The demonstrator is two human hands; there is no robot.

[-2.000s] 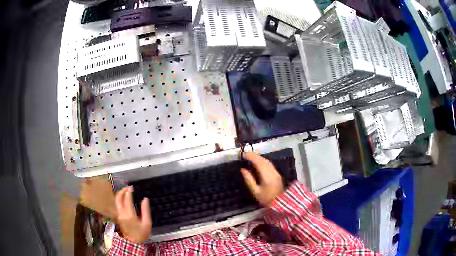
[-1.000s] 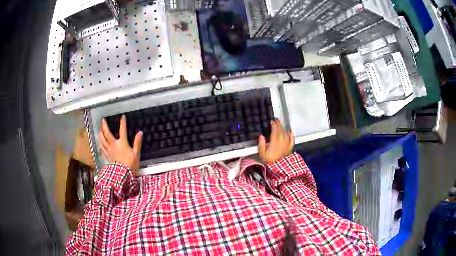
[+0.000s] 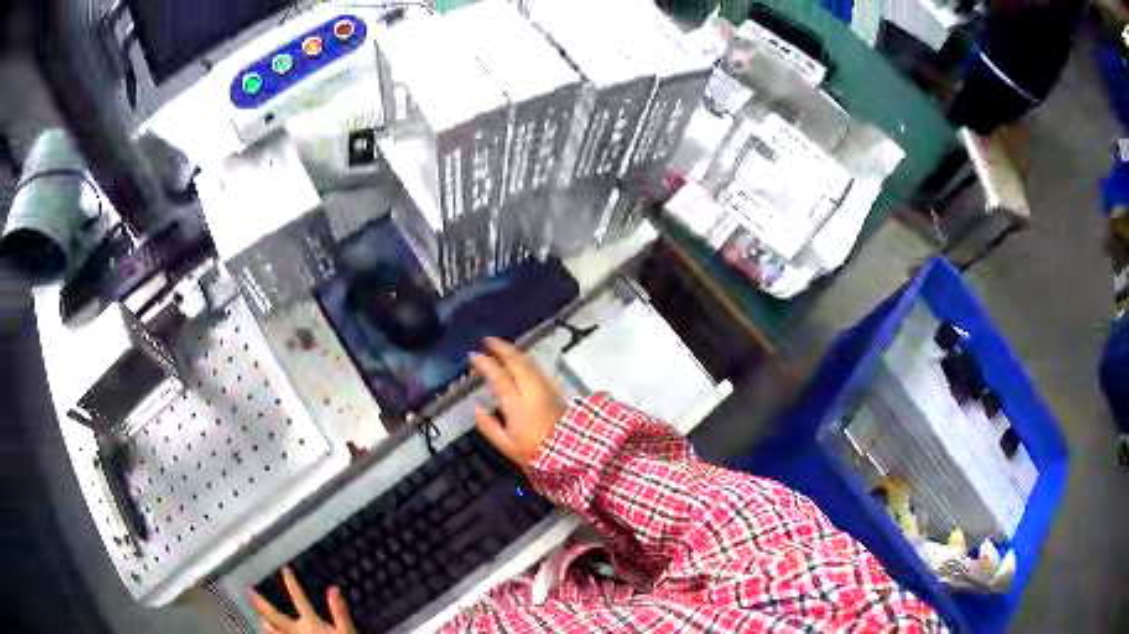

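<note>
A long black keyboard (image 3: 409,526) lies on the pull-out tray. My right hand (image 3: 518,403) is over the keyboard's far right end, fingers apart and holding nothing. My left hand (image 3: 303,613) is at the keyboard's left end, fingers spread, partly cut off by the bottom edge. A black mouse (image 3: 394,310) lies on a dark patterned mouse pad (image 3: 508,307) beyond the keyboard. A perforated metal housing (image 3: 124,378) sits on the perforated work plate (image 3: 229,427) at the left.
Stacked silver-white housings (image 3: 545,149) stand behind the mouse pad. A blue button panel (image 3: 297,62) is at the back. A grey cylinder (image 3: 47,204) is at far left. A blue crate (image 3: 1052,452) holding pale metal parts is at right. Newspaper (image 3: 792,186) lies on the green side table (image 3: 854,62).
The view has swung right and tilted, bringing in the button panel and more of the crate. My right hand has moved from the keyboard's near right corner to its far edge, towards the mouse pad.
</note>
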